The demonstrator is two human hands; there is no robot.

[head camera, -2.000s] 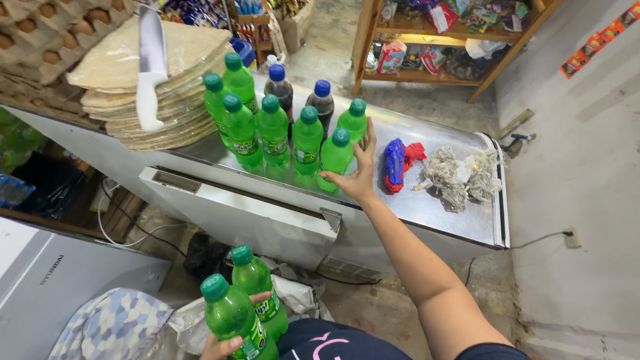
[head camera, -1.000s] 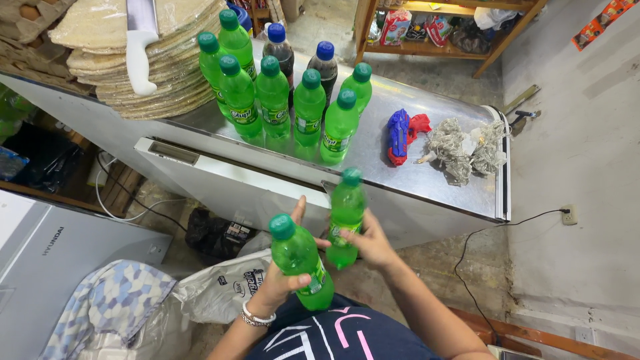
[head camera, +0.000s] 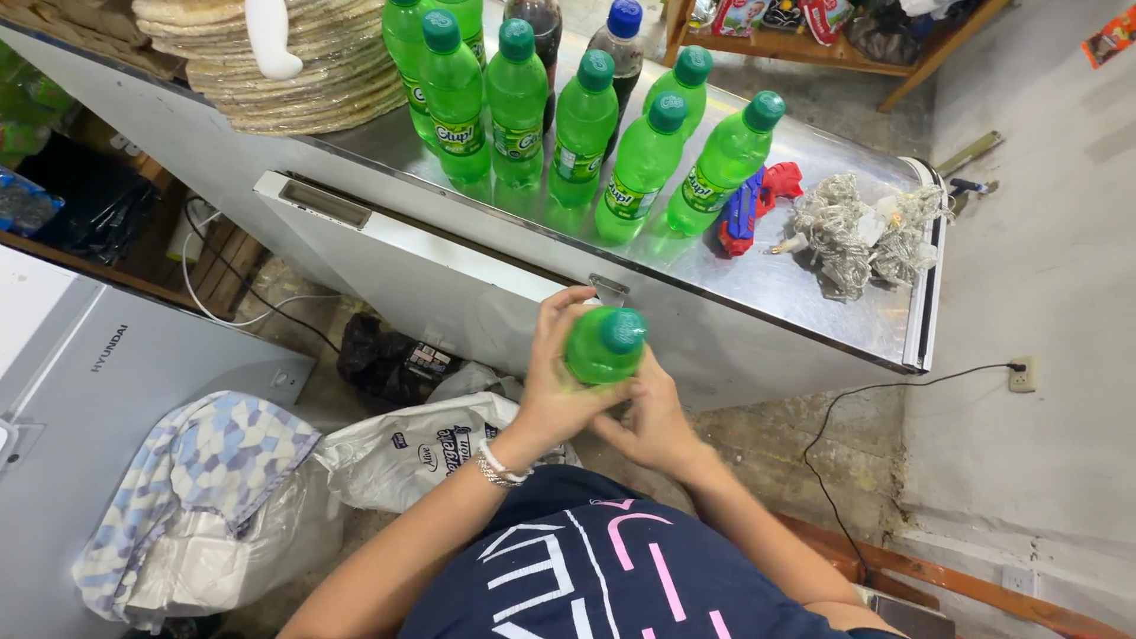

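Observation:
Both my left hand (head camera: 559,373) and my right hand (head camera: 652,417) are closed around one green plastic soda bottle (head camera: 605,346), held upright in front of my body with its teal cap facing up. Several more green soda bottles (head camera: 581,133) stand in a group on the metal top of a chest freezer (head camera: 825,306), with dark cola bottles (head camera: 619,53) behind them. The rightmost green bottle (head camera: 721,169) stands beside a red and blue plastic item (head camera: 747,209). Crumpled clear plastic (head camera: 852,235) lies farther right on the metal top.
A stack of wrapped flat round breads (head camera: 293,80), with a white-handled knife (head camera: 271,40) on it, stands at the upper left. Below are a white appliance (head camera: 151,382), a patterned cloth (head camera: 213,461) and a white plastic bag (head camera: 417,448). A black cable (head camera: 816,435) runs to a wall outlet (head camera: 1022,374).
One more green bottle now stands at the right end of the group, beside the red and blue item. Of the two bottles I held a second ago, one remains between my hands.

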